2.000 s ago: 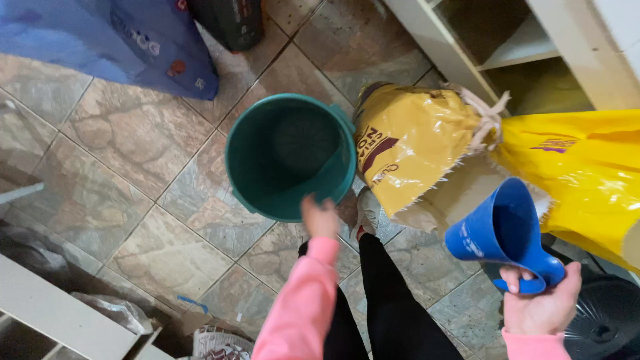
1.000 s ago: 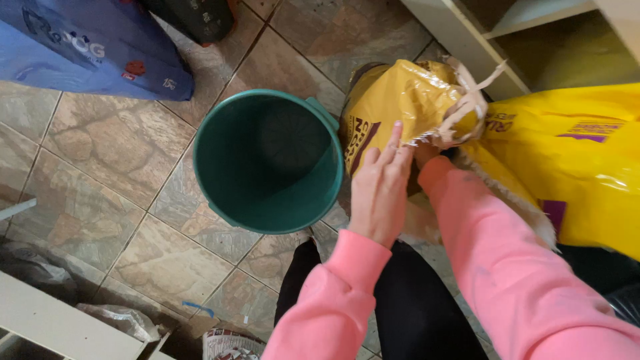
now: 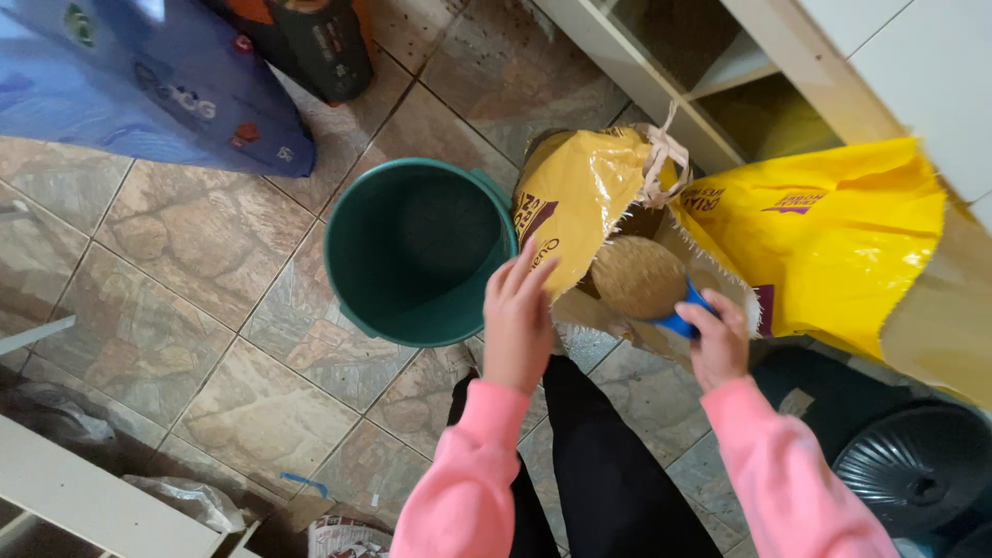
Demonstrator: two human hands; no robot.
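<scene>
My right hand (image 3: 717, 335) grips the handle of a blue plastic scoop (image 3: 682, 310), heaped with brown granular feed (image 3: 639, 277). The scoop is at the mouth of a yellow feed sack (image 3: 577, 205), whose torn paper edge hangs open with a strip of twisted paper at its top. My left hand (image 3: 518, 310) is at the sack's near left edge, between sack and bucket, fingers slightly apart; whether it touches the sack I cannot tell. Left of it a green plastic bucket (image 3: 422, 329) stands on the tiled floor, with no feed visible inside.
A yellow plastic sack flap (image 3: 821, 248) spreads at right, above a dark round lid (image 3: 914, 465). Wooden shelving (image 3: 651, 70) stands behind the sack. Blue bag (image 3: 178, 101) and dark orange-edged bag (image 3: 333, 54) are at upper left. A white shelf unit (image 3: 93, 496) is at lower left.
The blue scoop, seen held up without visible feed two seconds ago, is now heaped with it. My right hand has come back out of the sack's mouth. My left hand has moved down from the sack's top.
</scene>
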